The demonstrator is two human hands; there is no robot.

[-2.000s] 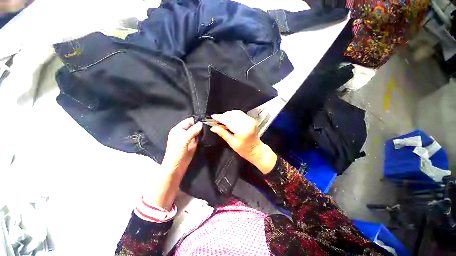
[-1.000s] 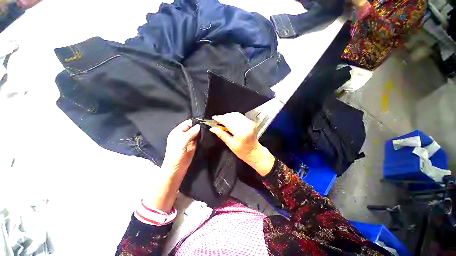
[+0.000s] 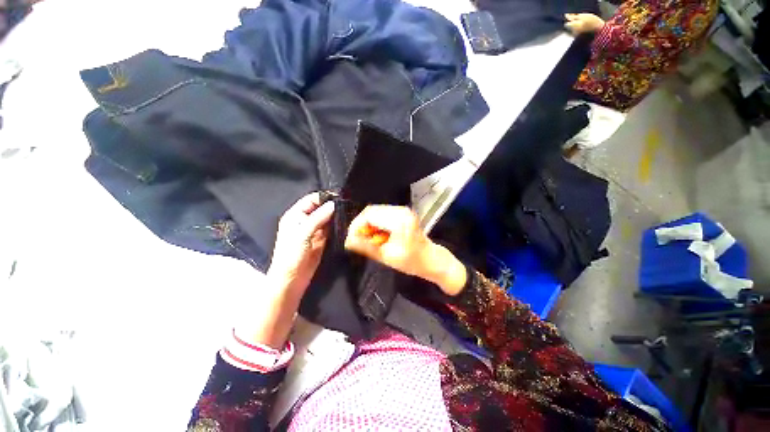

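Note:
A black garment (image 3: 245, 148) with pale stitching lines lies spread on the white table and hangs over its near edge. My left hand (image 3: 300, 239) pinches a seam of it between thumb and fingers near the middle. My right hand (image 3: 393, 242) is just right of and below that spot, curled around the orange-handled thread snips (image 3: 371, 234). Only the orange part shows; the metal tip is hidden or blurred. A dark triangular flap (image 3: 384, 164) stands above my right hand. Loose yellowish threads (image 3: 114, 80) show at the garment's upper left corner.
Navy cloth (image 3: 380, 34) is heaped behind the garment on the white table (image 3: 169, 337). Another person's hand (image 3: 582, 24) touches dark cloth at upper right. Dark cloth (image 3: 561, 211) hangs off the right edge. A blue bin (image 3: 667, 266) holds white strips.
My right hand has drawn the snips slightly down, away from the seam, and turned. My left hand keeps its pinch. The other person's hand now shows on the dark cloth at upper right.

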